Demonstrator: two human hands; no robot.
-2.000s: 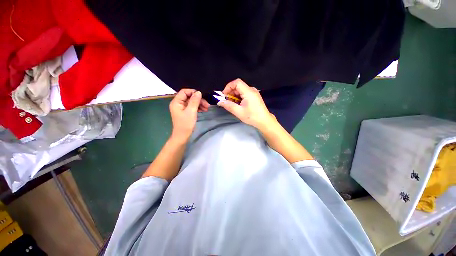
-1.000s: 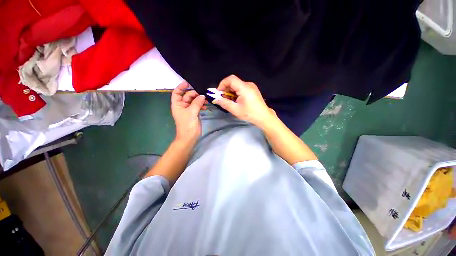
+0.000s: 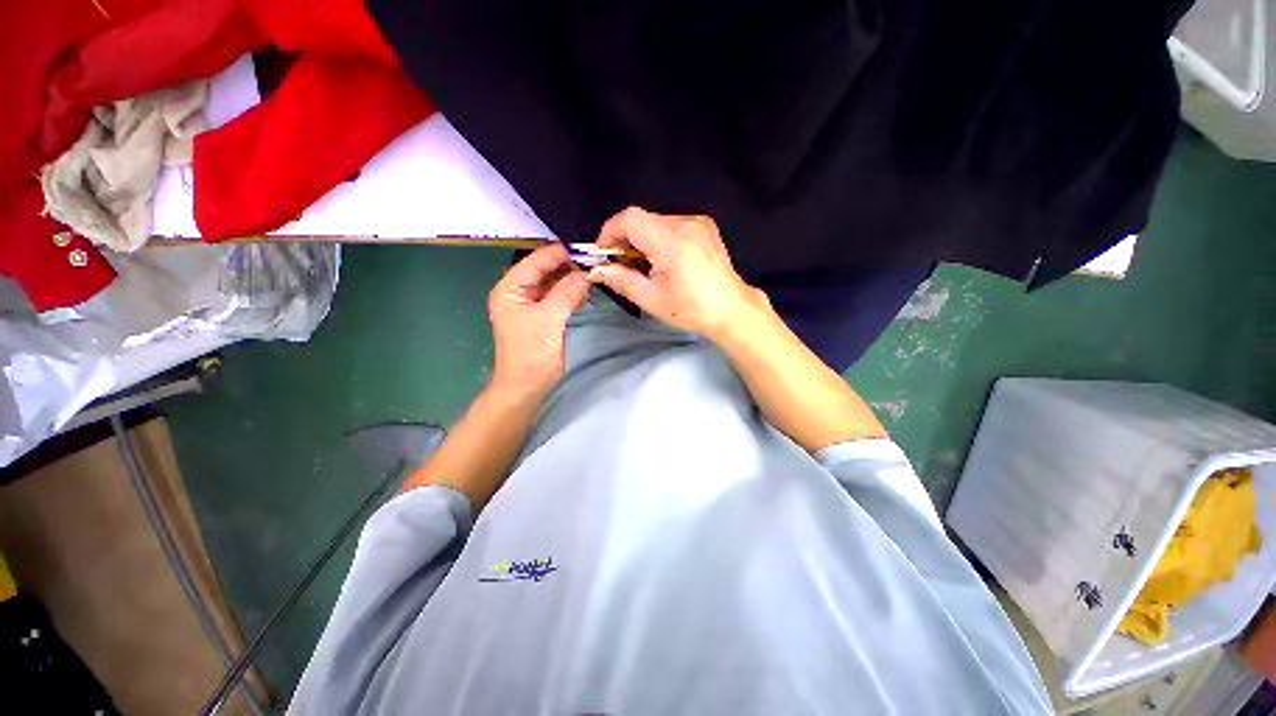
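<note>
A dark jacket or coat [image 3: 784, 126] covers the table front and hangs over its edge. My left hand [image 3: 533, 315] pinches the dark garment's edge between thumb and fingers at the table's front edge. My right hand [image 3: 679, 273] holds small thread snips [image 3: 605, 255] with silvery blades and a yellow-orange handle. The blades point left and reach my left fingertips. The fingers of both hands nearly touch. The pinched part of the edge is mostly hidden by my fingers, and no thread can be made out.
Red garments [image 3: 287, 161] and a beige rag [image 3: 123, 168] lie at the left on the white table [image 3: 420, 189]. Plastic sheeting [image 3: 168, 322] hangs below, above a metal bar. A pale bin [image 3: 1064, 490] with yellow cloth [image 3: 1203, 553] stands right. Another bin [image 3: 1231, 70] is upper right.
The snips' blades look open one second ago and closer together now, nearer my left fingertips. My left fingers have closed in towards the right hand. The view has shifted slightly.
</note>
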